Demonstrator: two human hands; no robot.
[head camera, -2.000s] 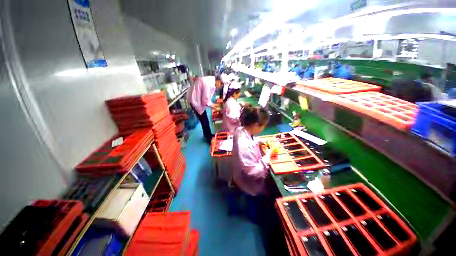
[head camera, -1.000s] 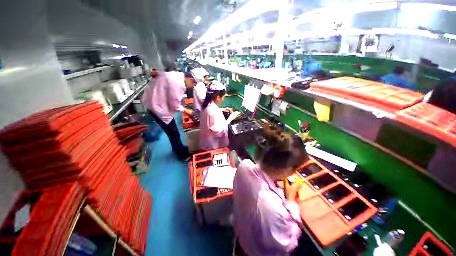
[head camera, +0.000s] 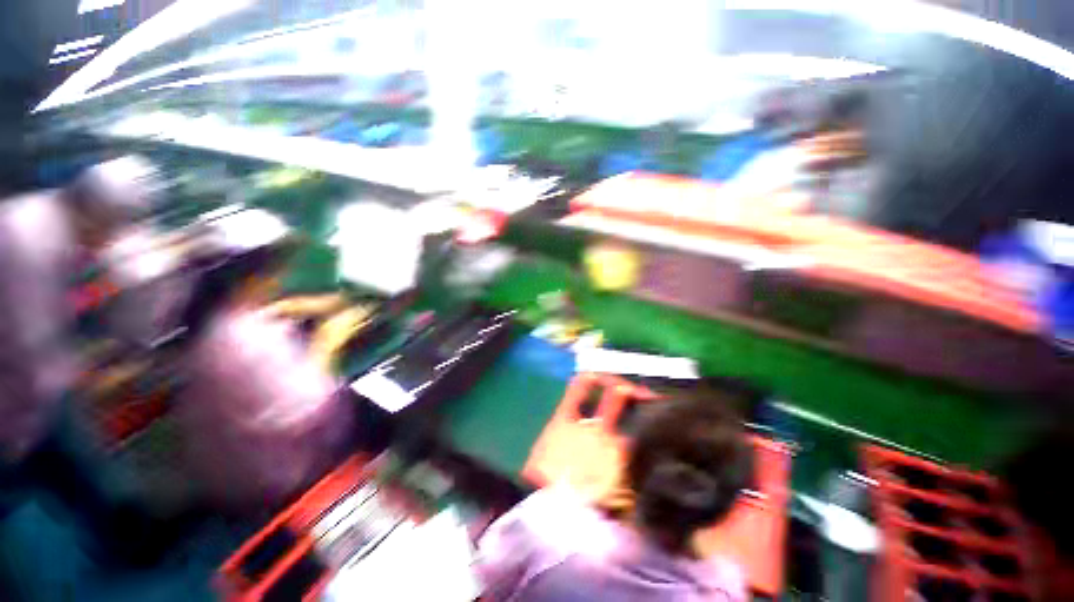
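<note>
Neither of my hands is in the picture. The view is strongly blurred. Nearest in front, an orange-red compartment tray (head camera: 771, 517) lies on the bench, partly hidden by a seated person's head. A second orange-red tray (head camera: 930, 517) with dark pockets lies at the lower right. A third tray (head camera: 277, 553) at the lower left has a white sheet (head camera: 412, 564) on it. A whitish object (head camera: 842, 523), too blurred to name, is between the two bench trays.
A person in pink (head camera: 612, 564) sits just in front at the bench. Other people in pink (head camera: 253, 388) are at the left. Orange-red trays (head camera: 824, 241) lie on the shelf above the green bench back (head camera: 754, 353). A blue object (head camera: 1013, 265) is at the shelf's right.
The view has swung right and closer to the bench. The stacked trays and wall at the left have left the picture. The right-hand bench tray shows more than one second ago.
</note>
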